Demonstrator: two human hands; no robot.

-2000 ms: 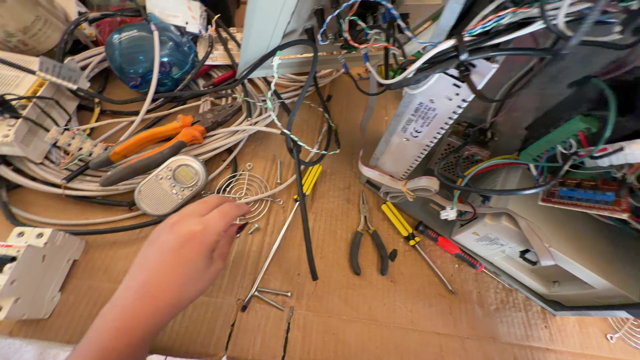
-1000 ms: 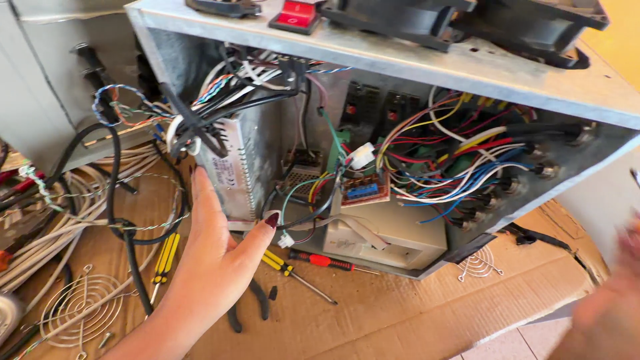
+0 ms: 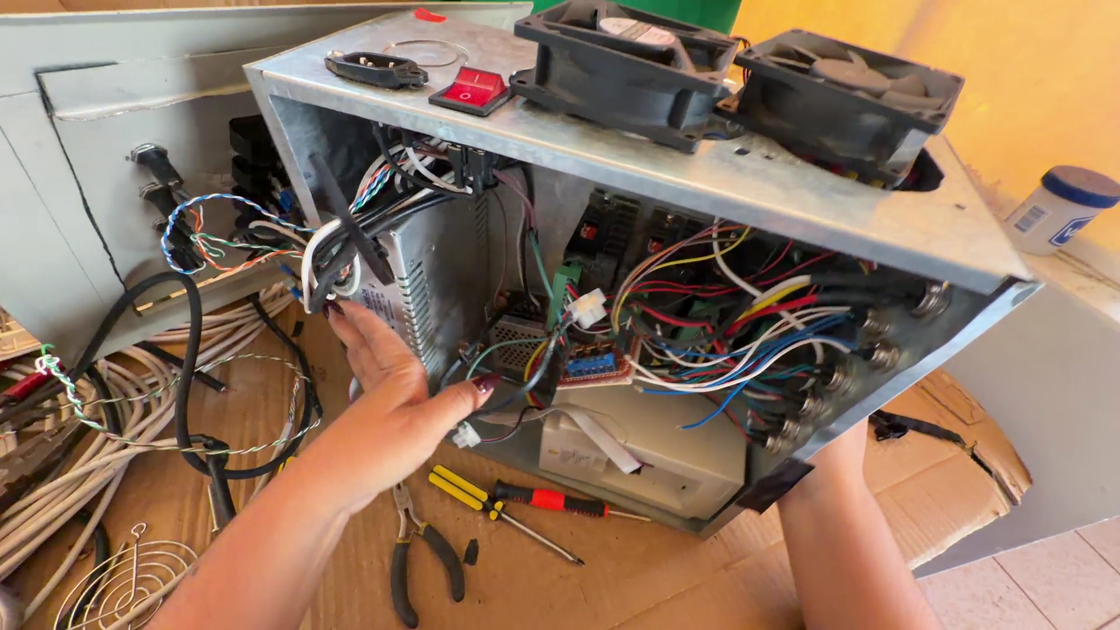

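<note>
An open metal electrical enclosure [image 3: 542, 149] full of wiring fills the middle of the view. My left hand [image 3: 394, 376] is at its left front, fingers spread by a bundle of cables [image 3: 337, 254] and a perforated metal power supply [image 3: 394, 297]; whether it grips anything is not plain. My right forearm reaches behind the lower right corner, with the hand hidden. On top are two black cooling fans [image 3: 626, 74], [image 3: 853, 96], a red rocker switch [image 3: 472, 90] and a black socket [image 3: 376, 68]. Inside are a small red circuit board [image 3: 599, 363] and a beige box [image 3: 647, 446].
Pliers [image 3: 420, 560], a yellow-black screwdriver [image 3: 503, 512] and a red-black screwdriver [image 3: 551, 500] lie on cardboard before the enclosure. Coiled cables [image 3: 79, 464] and a wire fan guard [image 3: 131, 591] are at left. A grey metal panel [image 3: 87, 219] stands behind; a blue-lidded jar [image 3: 1063, 210] is at right.
The view has swung right and up to the enclosure. My left hand has gone from the fan guard to the enclosure's left front. My right hand, visible one second ago, has passed behind its right corner.
</note>
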